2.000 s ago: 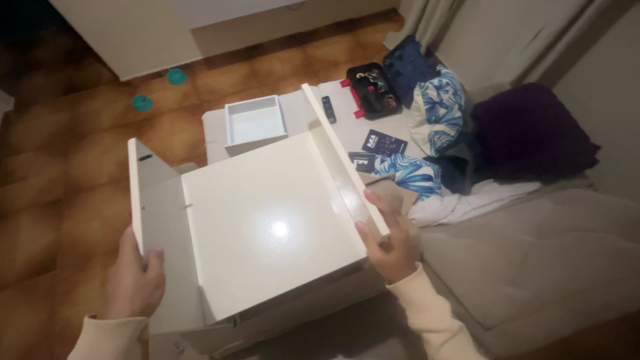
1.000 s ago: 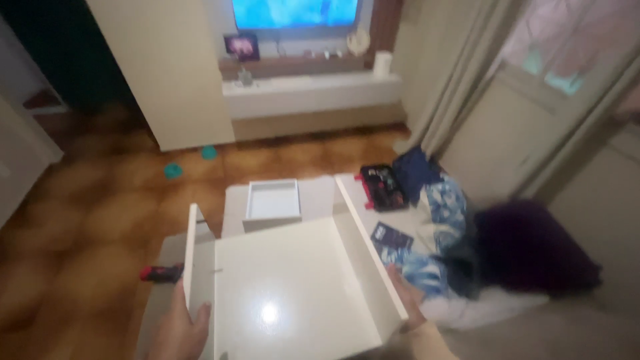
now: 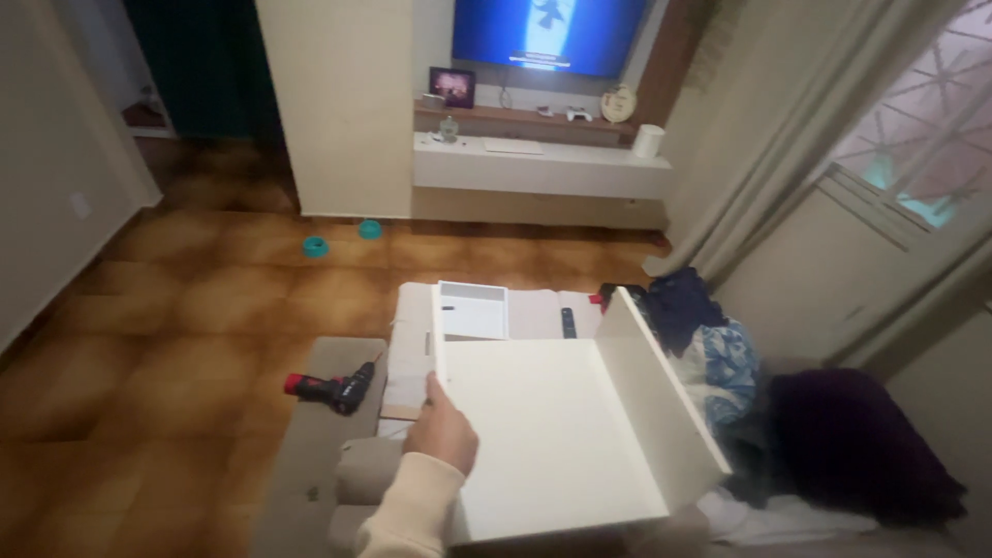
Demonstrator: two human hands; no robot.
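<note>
A white three-sided furniture panel assembly point(image 3: 542, 434), with a flat base and two upright side boards, rests over the beige sofa. My left hand point(image 3: 443, 430) grips its left side board from outside, the index finger pointing up along the board. My right hand is out of view. To the left, a black and red cordless drill point(image 3: 335, 387) lies on a beige sofa section. Beyond the assembly's far edge, a shallow white drawer or tray point(image 3: 474, 311) sits on the upholstery, and a black remote control point(image 3: 569, 322) lies to its right.
Blue-and-white patterned fabric point(image 3: 728, 370), a dark purple cushion or cloth point(image 3: 856, 446) and navy fabric point(image 3: 682, 306) are heaped at the right. Two teal bowls point(image 3: 315, 246) stand on the tiled floor. A white wall-mounted console point(image 3: 542, 167) hangs below a lit television point(image 3: 550, 35).
My right hand, earlier on the right side board, has left the view. My left hand still holds the left board. The view has tilted up, showing more of the room.
</note>
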